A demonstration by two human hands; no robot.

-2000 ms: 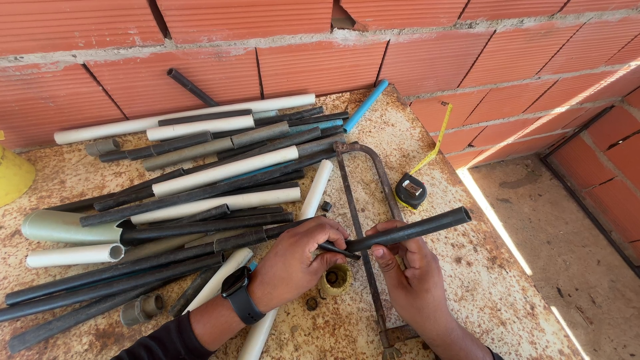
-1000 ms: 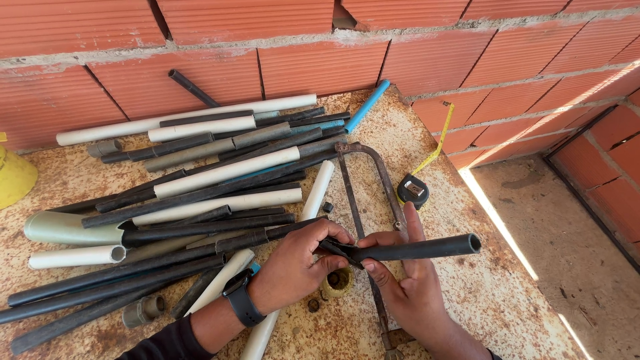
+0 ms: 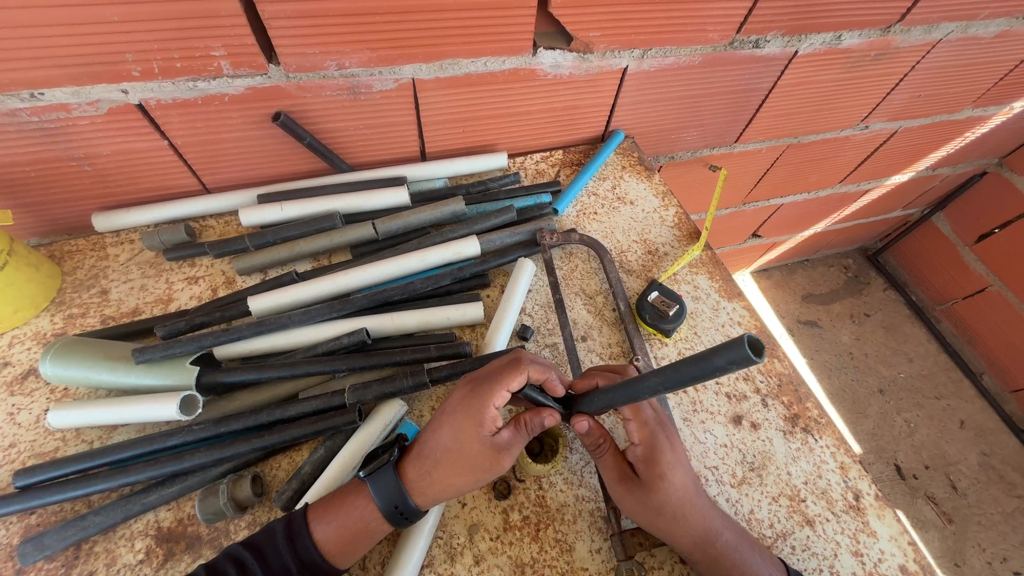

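Note:
My right hand [image 3: 636, 448] grips a black plastic pipe [image 3: 680, 374] near its inner end; the pipe's open end points up to the right. My left hand [image 3: 488, 424], a dark watch on its wrist, pinches a thin black piece [image 3: 538, 396] against that inner end; the contact itself is partly covered by fingers. Under both hands lies a rusty hacksaw frame [image 3: 616, 280], its lower part crossed by my right hand. A yellowish round fitting [image 3: 544, 450] sits on the table just below my fingers. A tape measure [image 3: 661, 309] with its yellow blade drawn out lies beyond the pipe.
Many black, white and grey pipe pieces [image 3: 364, 276] cover the rusty table [image 3: 768, 448] at the left. A blue pipe [image 3: 590, 172] leans near the brick wall [image 3: 512, 112]. A grey coupling [image 3: 230, 498] lies lower left, a yellow container [image 3: 24, 280] at the left edge.
The thin black piece stuck out below the pipe, between my hands, in both earlier frames; now it is mostly within my left fingers. My right hand has shifted its grip on the pipe.

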